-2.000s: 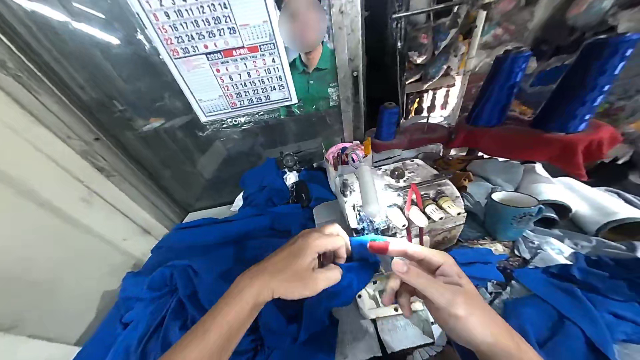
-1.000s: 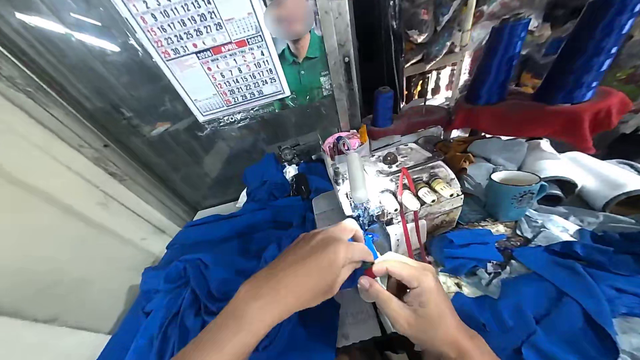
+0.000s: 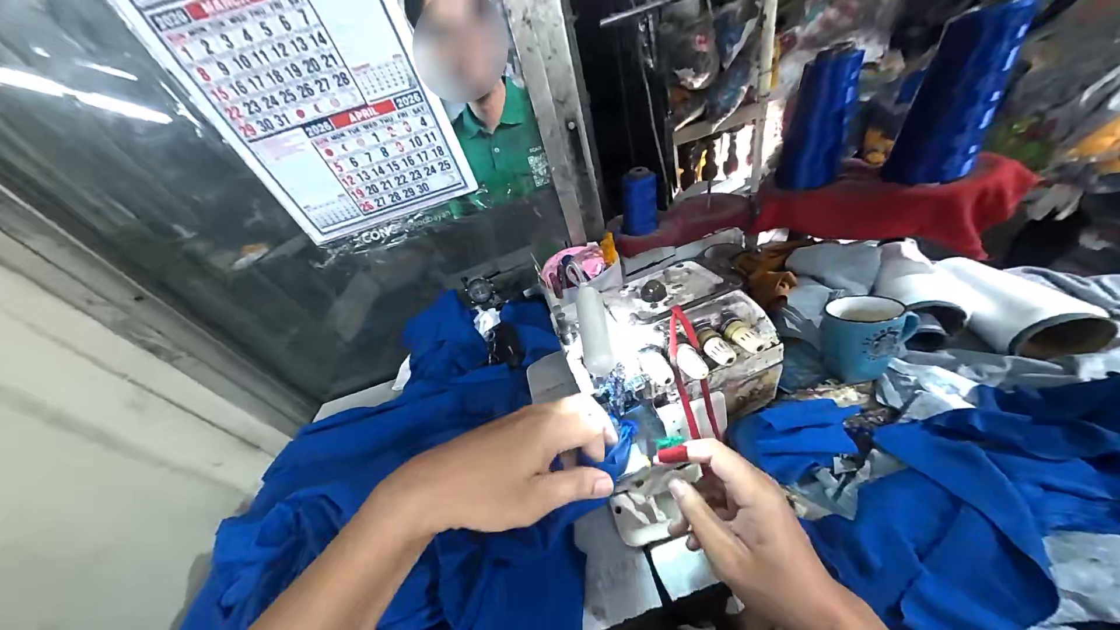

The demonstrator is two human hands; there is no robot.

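My left hand (image 3: 516, 464) pinches the edge of a piece of blue fabric (image 3: 619, 453) between thumb and fingers, close to the needle area of a white overlock sewing machine (image 3: 652, 302). Just right of it, my right hand (image 3: 744, 516) has its thumb and index finger apart; red wrapping covers the index fingertip. A bit of green thread (image 3: 670, 442) shows by that fingertip. Whether the right hand's curled lower fingers hold anything cannot be told. A red strap (image 3: 679, 367) hangs over the machine's tension dials. Folds of blue cloth (image 3: 350, 490) lie to the left.
A light-blue mug (image 3: 862, 341) stands right of the machine, among blue cloth pieces (image 3: 936, 542) and white fabric rolls (image 3: 1006, 302). Blue thread cones (image 3: 818, 122) stand behind on red cloth. A glass panel with a calendar (image 3: 350, 114) rises at the left, beside a wooden frame.
Both hands were together at the fabric one second ago; now the right hand is apart from the left, its thumb and index finger spread.
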